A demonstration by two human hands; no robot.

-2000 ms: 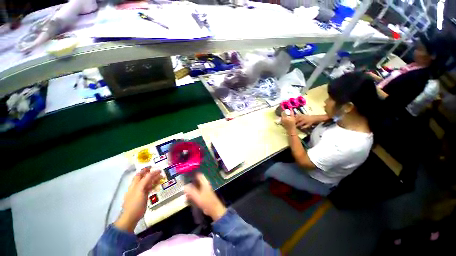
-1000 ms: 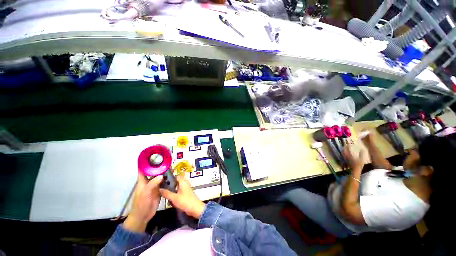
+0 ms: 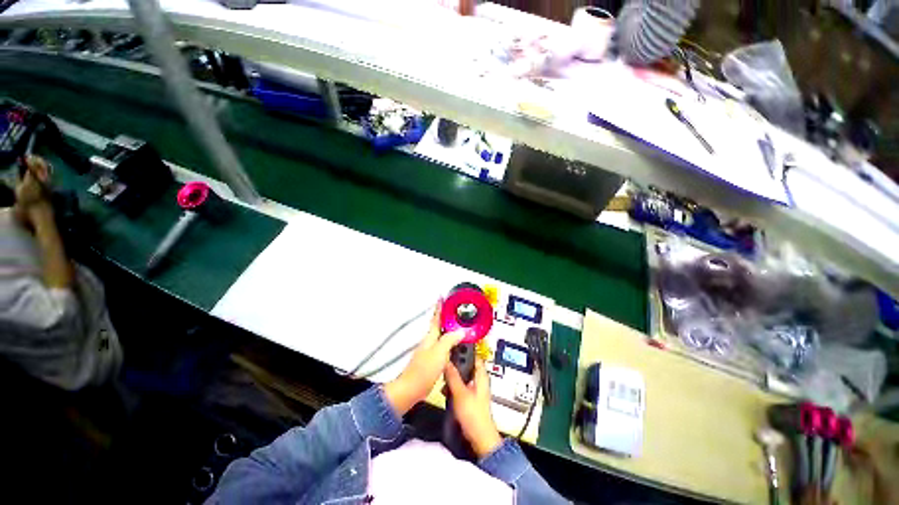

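A hair dryer [image 3: 467, 312] with a bright pink ring and dark handle is held upright in front of me, ring side facing up. My left hand [image 3: 426, 363] grips it at the head, just under the ring. My right hand [image 3: 473, 397] is closed round the handle below. The white power tester [image 3: 513, 387] with two dark-framed displays and yellow spots lies just behind and right of the dryer, partly hidden by it. A dark power cord [image 3: 538, 359] lies bundled on the tester's right side.
A boxed instrument [image 3: 619, 408] stands right of the tester. Several pink-ringed dryers [image 3: 826, 426] lie at the far right by a neighbour's hand. Another dryer [image 3: 191, 197] and a black fixture [image 3: 130, 176] are at the left, near a person. A white shelf [image 3: 414, 84] and its slanted post [image 3: 194, 108] hang over the green belt.
The view has turned left, so the left neighbour's station now shows. The dryer stays in both hands, and my left hand is now higher, by its head.
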